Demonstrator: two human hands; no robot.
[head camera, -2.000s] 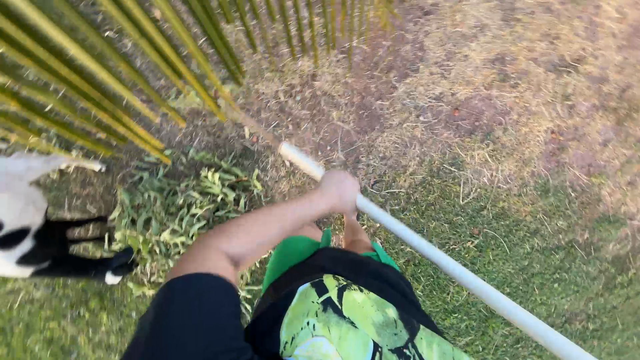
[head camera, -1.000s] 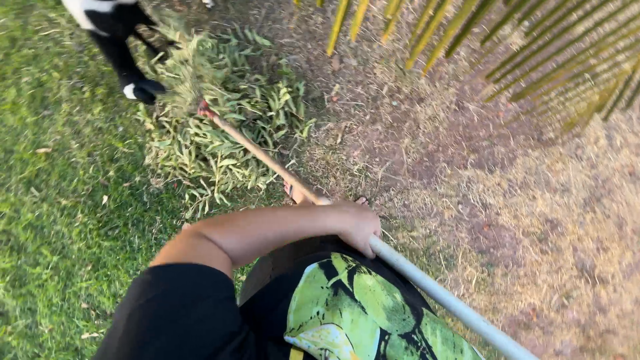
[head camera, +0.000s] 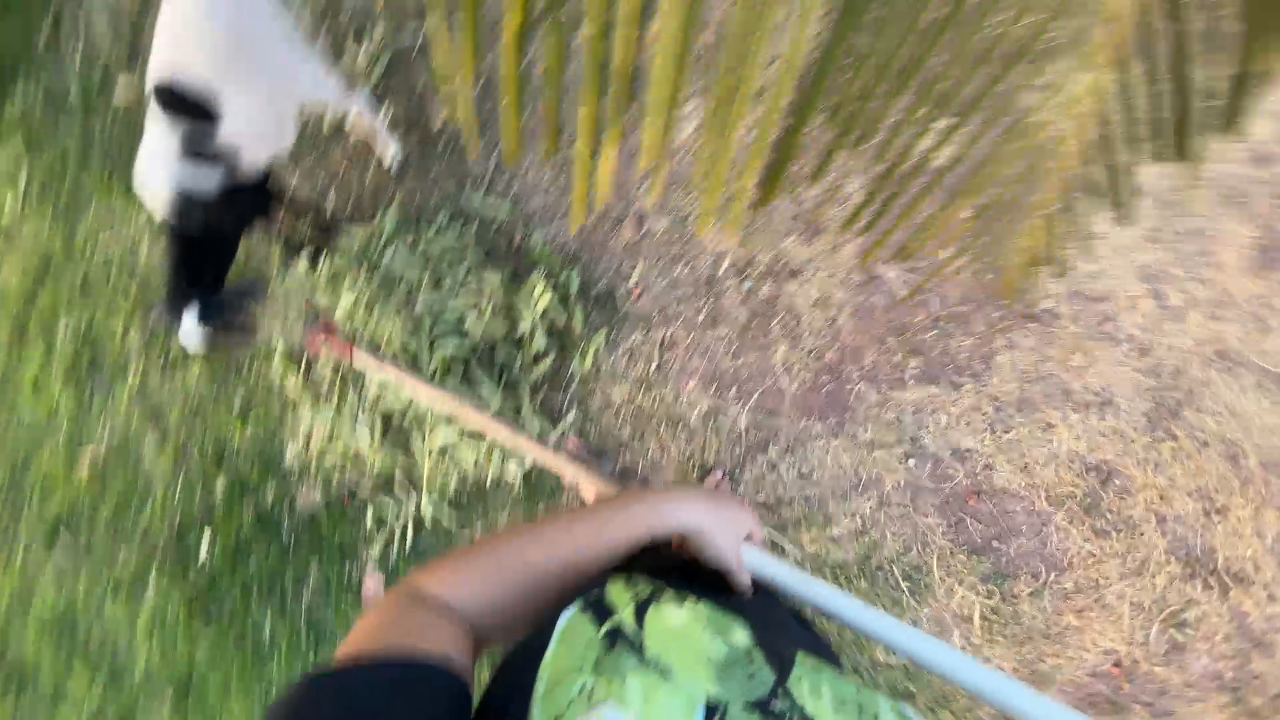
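My left hand (head camera: 715, 530) grips a long pole near its middle, in front of my body. Beyond the hand, a tan length of the pole (head camera: 470, 420) runs up and left to a reddish end piece (head camera: 328, 342) over a heap of cut green leaves (head camera: 500, 310). On the other side, a pale blue-white length (head camera: 900, 635) slants down out of view at the bottom right. My right hand is not in view. Motion blur hides what the reddish end touches.
A black-and-white animal (head camera: 235, 110) stands at the upper left beside the leaf heap. Long yellow-green palm fronds (head camera: 680, 100) hang across the top. Green grass (head camera: 110, 520) lies on the left, dry grass and bare soil (head camera: 1150, 420) on the right. Part of a foot shows by my hand.
Two seconds ago the pole's pale end pointed up towards the fronds; since one second ago the tan length and reddish end show over the leaves. The view has turned.
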